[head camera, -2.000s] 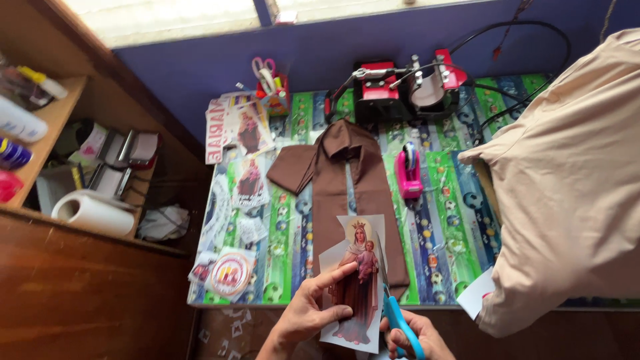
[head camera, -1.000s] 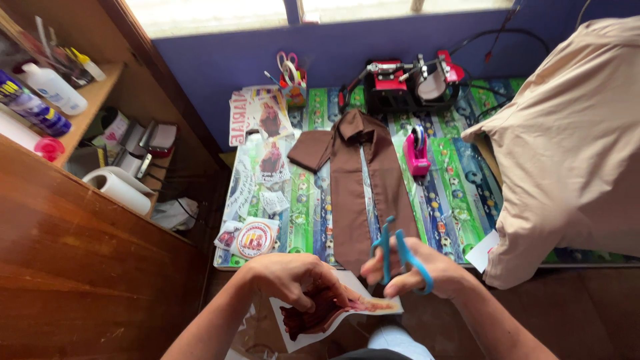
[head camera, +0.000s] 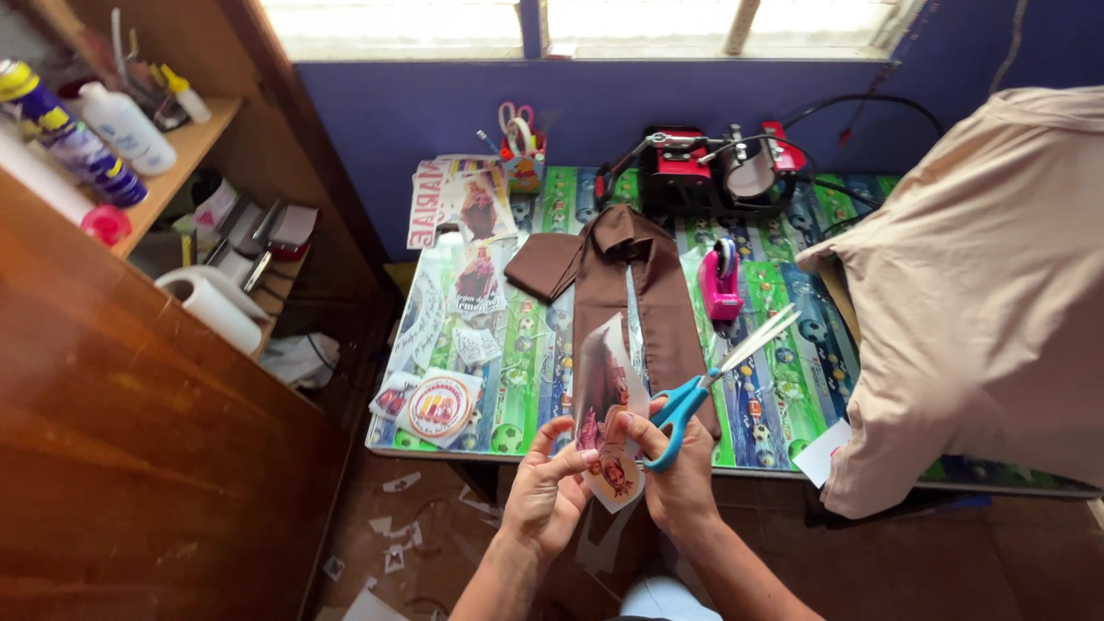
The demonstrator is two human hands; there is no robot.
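Between my hands, at the table's front edge, a printed picture of a crowned figure [head camera: 614,414] is upside down and slightly curled. My left hand [head camera: 548,492] pinches its left edge between thumb and fingers. Blue-handled scissors [head camera: 677,418] are in my right hand [head camera: 677,474], their blades pointing up and right; its thumb also presses on the picture's right edge. Behind the picture a folded brown cloth [head camera: 604,280] lies on the table. A pink tape dispenser [head camera: 720,285] stands right of the cloth.
Printed cut-outs [head camera: 440,405] lie on the table's left side. A cup with scissors [head camera: 523,164] and a red and black heat press [head camera: 716,168] stand at the back. Beige fabric [head camera: 983,293] covers the right side. Shelves [head camera: 185,164] stand at the left, and paper scraps [head camera: 395,556] litter the floor.
The picture, upright two seconds ago with the scissors at its right edge, is now upside down. The scissors have moved off it and point away. Both hands have risen since one second ago.
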